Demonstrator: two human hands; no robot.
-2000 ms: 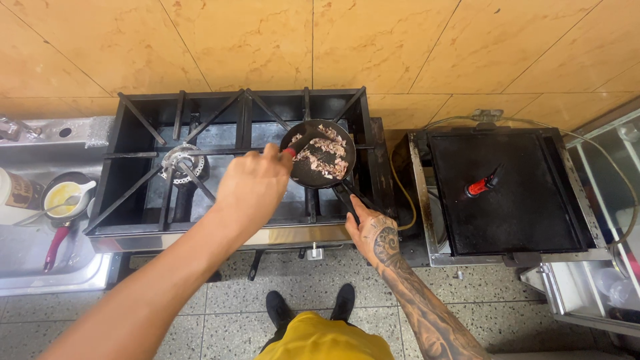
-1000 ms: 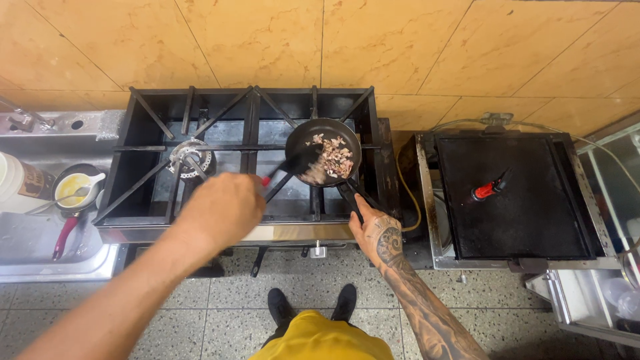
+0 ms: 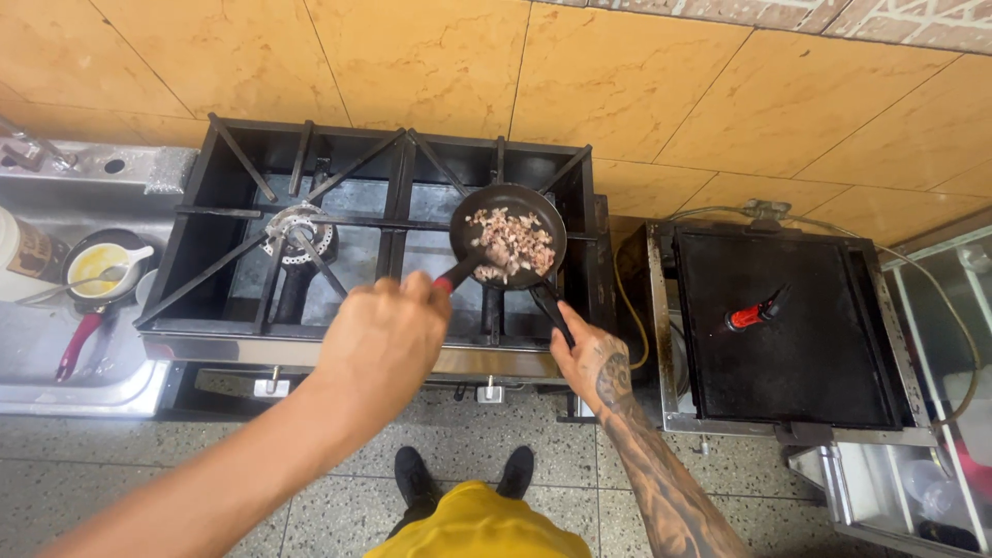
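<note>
A small dark frying pan (image 3: 502,200) rests on the right burner grate of a black gas stove (image 3: 397,201). Chopped pinkish food pieces (image 3: 518,240) lie in the pan, spread over its middle and right part. My left hand (image 3: 391,333) is closed around the red-and-black handle of a dark utensil (image 3: 463,270), whose tip is among the pieces; its head is partly hidden and blurred. My right hand (image 3: 585,353), on a tattooed forearm, grips the pan's black handle (image 3: 552,310) at the front right. The left burner (image 3: 298,232) holds no pan.
At left, a steel sink (image 3: 39,387) holds a white tub (image 3: 19,256) and a red-handled pan (image 3: 84,341) with a white bowl (image 3: 101,267) of yellow liquid and a spoon in it. A black griddle (image 3: 783,364) at right carries a red-and-black lighter-like object (image 3: 752,314). A tiled wall (image 3: 418,70) stands behind.
The utensil has moved about in the pan, and the food pieces have shifted from a wider spread toward the middle and right. My right hand has stayed on the pan handle.
</note>
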